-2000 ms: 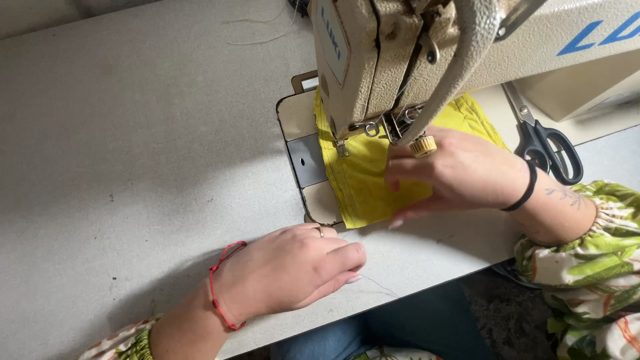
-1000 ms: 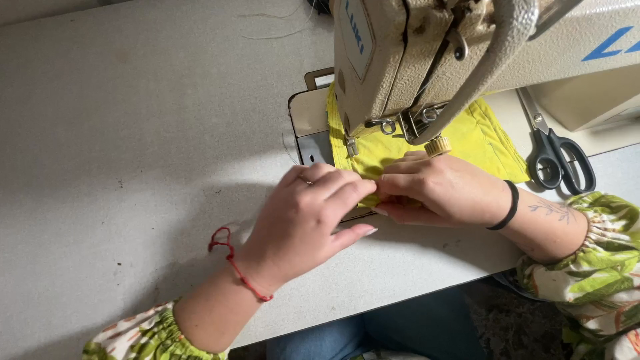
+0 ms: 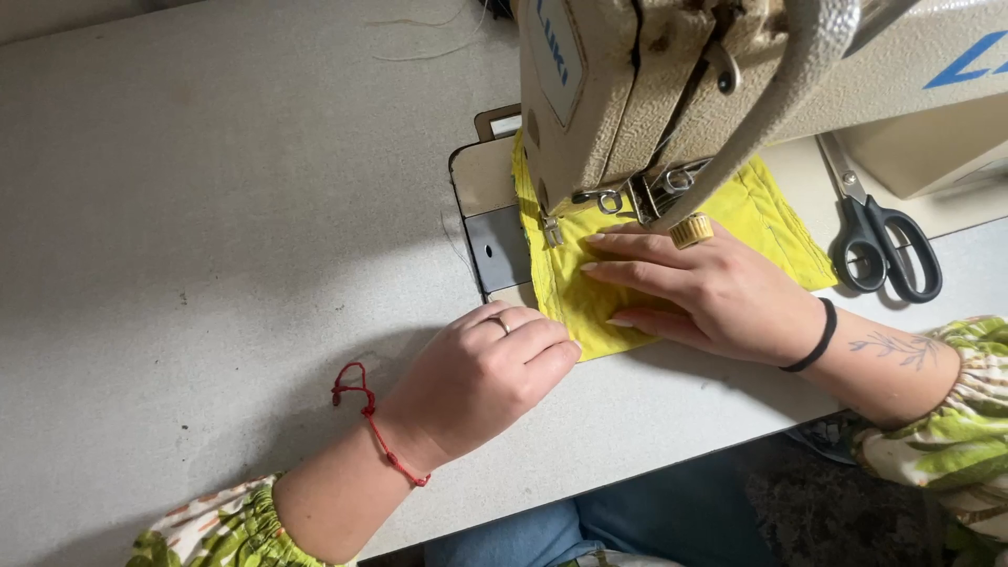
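A yellow fabric piece (image 3: 756, 213) with stitched edges lies under the head of a sewing machine (image 3: 598, 94). Its left edge runs beneath the presser foot (image 3: 553, 231). My left hand (image 3: 496, 370), fingers curled, pinches the near left corner of the fabric at the front of the bed. My right hand (image 3: 709, 291) rests palm down on the fabric, just right of the presser foot, with its fingers spread. The needle tip cannot be made out.
Black-handled scissors (image 3: 890, 236) lie on the machine bed and table, right of the fabric. Loose threads (image 3: 425, 55) lie on the pale table (image 3: 236, 197) at the back. The machine's arm reaches across the upper right, and a metal slide plate (image 3: 498, 250) shows left of the fabric.
My left hand, off the fabric two seconds ago, has come to its near edge. My right hand was bunched beside the left one a second ago and now lies flatter on the fabric.
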